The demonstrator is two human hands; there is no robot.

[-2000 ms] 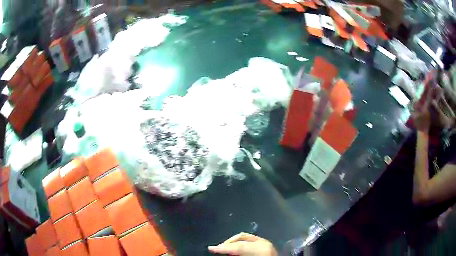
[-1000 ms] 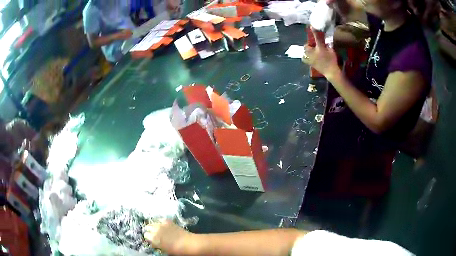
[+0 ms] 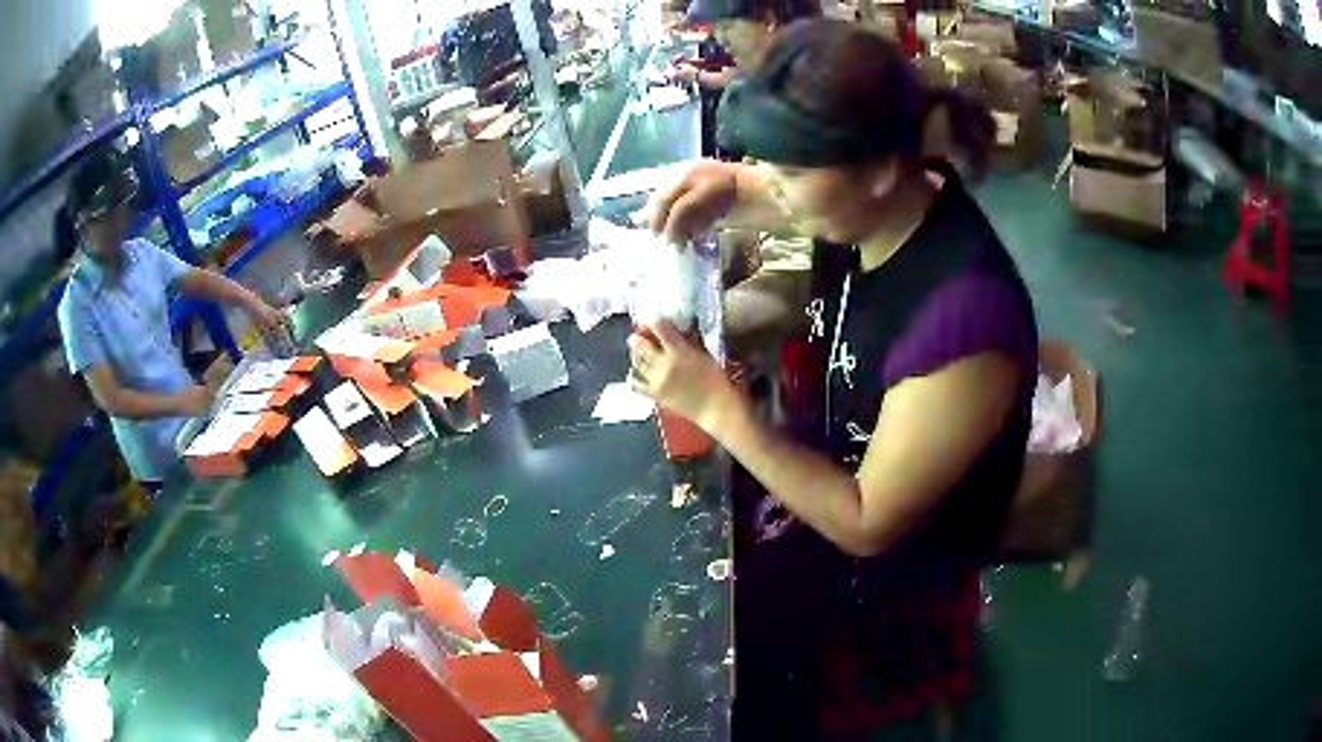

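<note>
Open orange retail boxes (image 3: 500,690) stand upright at the bottom of the view, flaps raised, with whitish contents inside. Their lower parts are cut off by the frame's edge. A white, shiny poly bag (image 3: 312,681) lies just left of them, also cut off. Neither of my hands is in view, so what they hold cannot be seen.
A co-worker (image 3: 928,334) stands at the table's right edge, holding a white bagged item (image 3: 670,283). Another person (image 3: 131,326) handles orange boxes (image 3: 247,420) at far left. Rubber bands lie on the green table (image 3: 435,507). A brown carton (image 3: 1051,478) and red stool (image 3: 1258,247) are right.
My view has swung up and right. The open boxes now sit lower in the frame. My right hand, earlier at the grey heap in the clear bag, is out of view, as is the heap.
</note>
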